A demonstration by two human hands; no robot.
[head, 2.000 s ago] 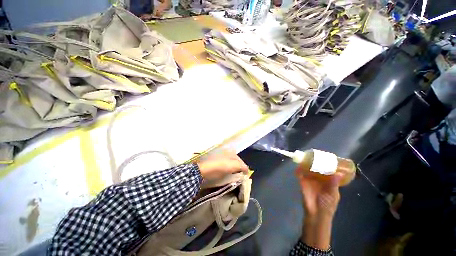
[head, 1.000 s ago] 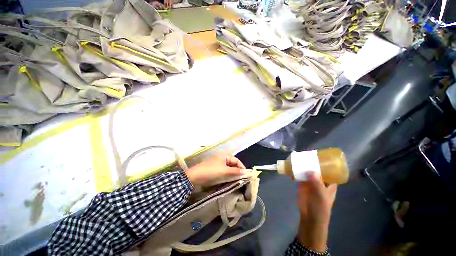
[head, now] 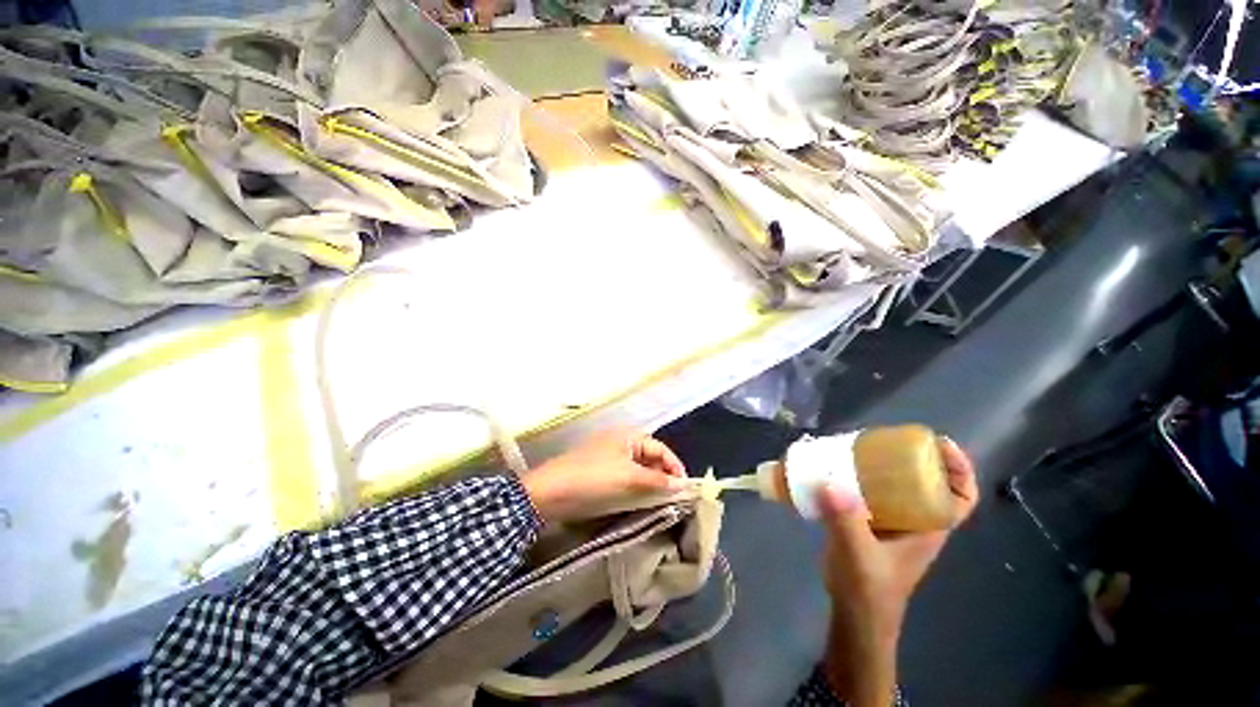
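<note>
A beige handbag body (head: 484,622) lies at the table's front edge, below my left forearm, with its zipper line facing up and a round blue snap on its panel. My left hand (head: 608,477) pinches the bag's end beside a small yellow tab (head: 709,489). My right hand (head: 884,546) holds an amber glue bottle (head: 898,477) with a white label band, lying nearly level. The bottle nozzle (head: 739,483) points left and its tip is at the yellow tab; whether it touches cannot be told.
Heaps of beige bags with yellow edges lie on the white table (head: 511,304) at the left (head: 249,180), centre (head: 774,180) and far right (head: 926,69). A bag handle loops over the table. Metal stands and chairs are on the dark floor at right.
The glue bottle has come left from clear of the bag to the yellow tab. My right fingers have shifted around its base. My left hand stays on the bag's end.
</note>
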